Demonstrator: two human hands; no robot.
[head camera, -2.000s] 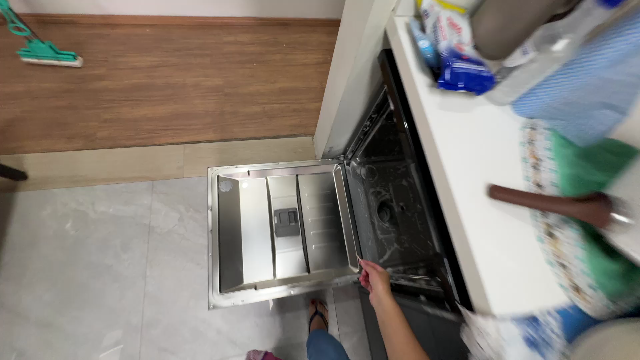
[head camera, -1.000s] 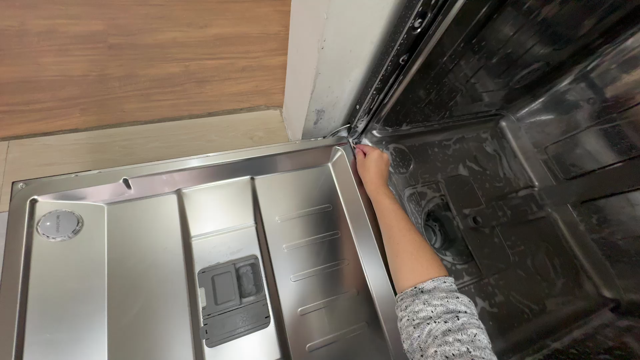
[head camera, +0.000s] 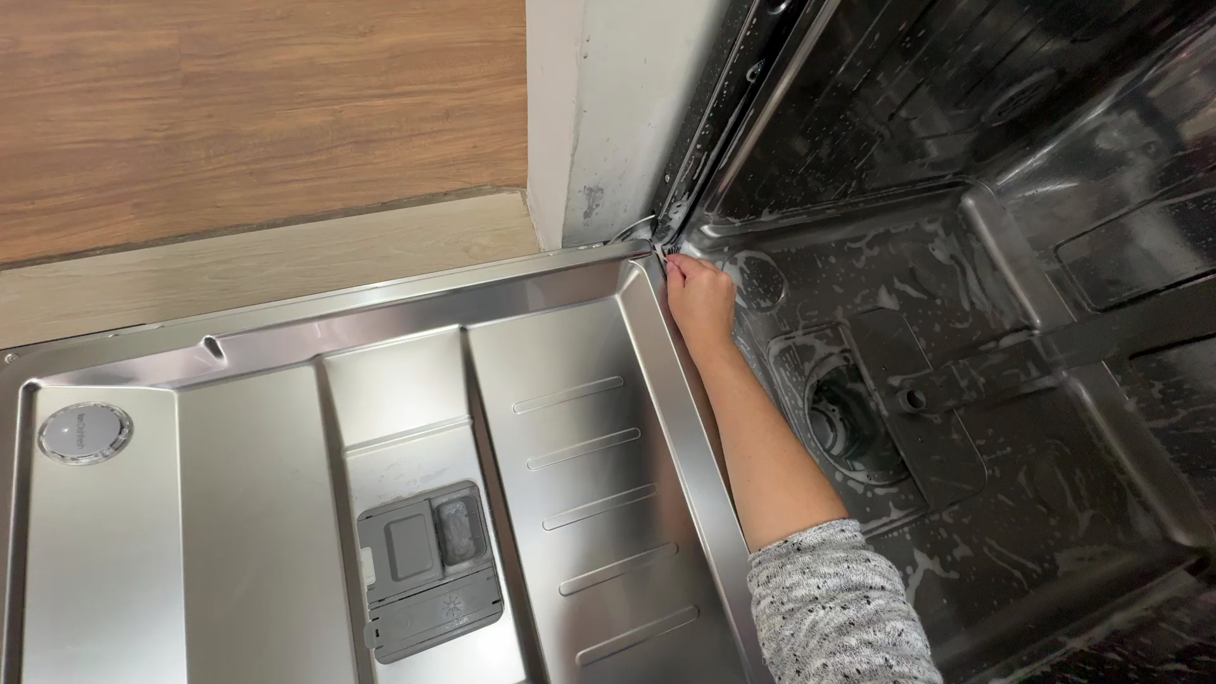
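My right hand (head camera: 701, 294) is at the hinge corner of an open dishwasher, between the lowered stainless steel door (head camera: 570, 332) and the tub (head camera: 997, 513). Its fingers are pinched on a small thin object (head camera: 664, 253), mostly hidden, with dark and white bristle-like bits beside the fingertips. My forearm lies along the door's inner edge. White suds streak the tub floor around the round drain sump (head camera: 850, 423). A grey detergent dispenser (head camera: 432, 570) is set in the door, with a round cap (head camera: 85, 433) at its far left. My left hand is out of view.
A white wall end or panel (head camera: 617, 123) stands right against the hinge corner. Beyond the door lie a pale floor strip (head camera: 285, 256) and a wood-look floor (head camera: 266, 114). The tub's wet dark side wall (head camera: 883, 104) rises at the upper right.
My right hand has gone from the near part of the door's inner edge to the far hinge corner, where it stays over the last second. The view has moved much closer.
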